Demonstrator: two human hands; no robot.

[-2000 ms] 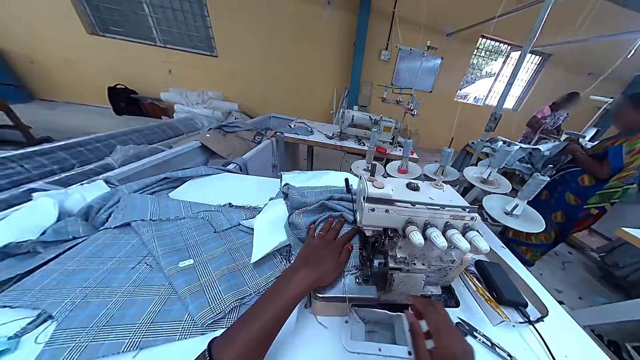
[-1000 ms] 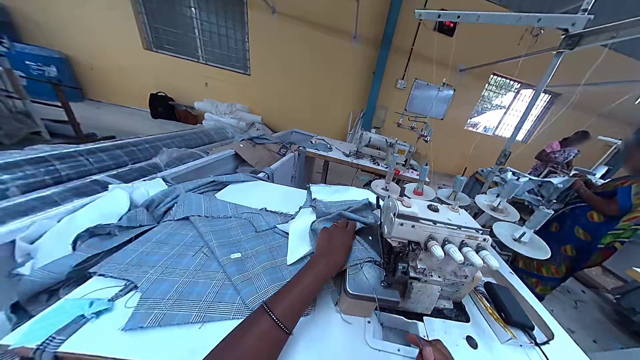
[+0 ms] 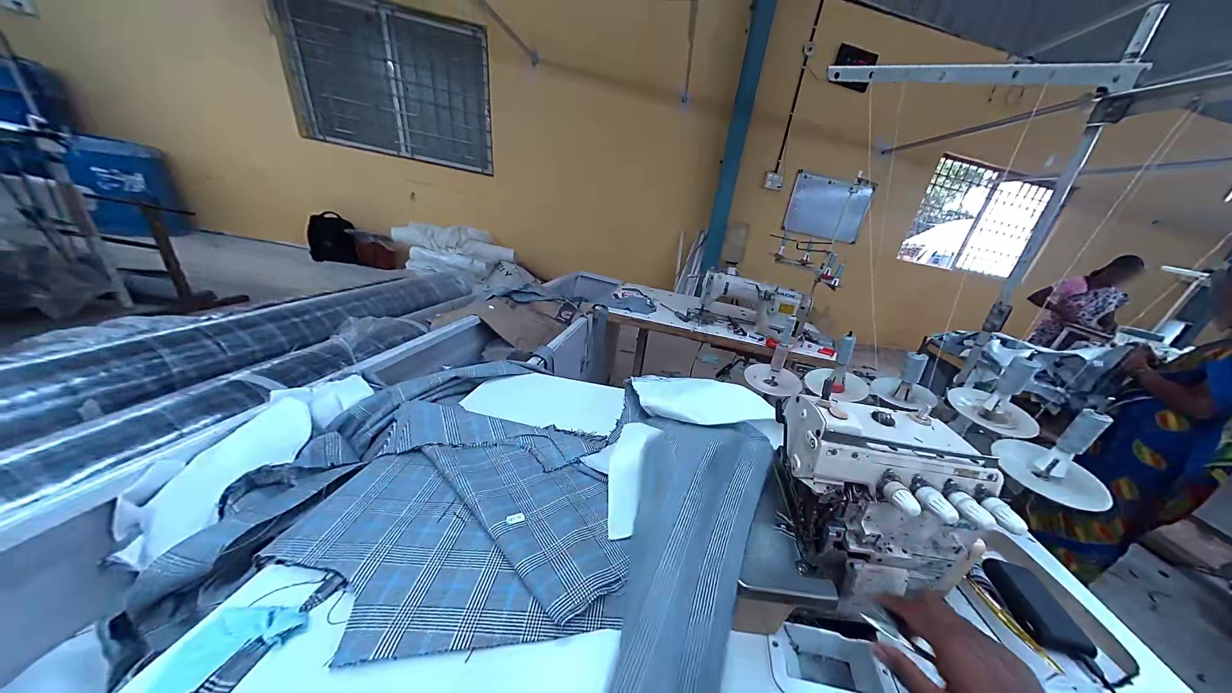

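My right hand (image 3: 953, 643) is at the lower right, beside the base of the overlock sewing machine (image 3: 890, 462). Its thumb and fingers are around a slim metal hand tool (image 3: 897, 630), blurred, perhaps scissors or tweezers. My left hand is out of view. A grey striped fabric piece (image 3: 688, 549) stretches from the back of the white table down past the lower frame edge, just left of the machine's metal plate. Left of it lie overlapping grey checked fabric pieces (image 3: 452, 529) with a small pale sticker. White pieces (image 3: 544, 402) lie behind and partly under the fabric.
Thread cones on round stands (image 3: 1054, 462) stand behind the overlock. A black case (image 3: 1039, 608) lies at its right. Wrapped fabric rolls (image 3: 221, 356) run along the left. Another sewing machine (image 3: 760, 303) is on a table behind. Two people (image 3: 1088, 303) are at the right.
My left hand, before on the fabric beside the machine, has gone out of view. The striped fabric now extends toward me. My right hand has come further into view beside the machine base.
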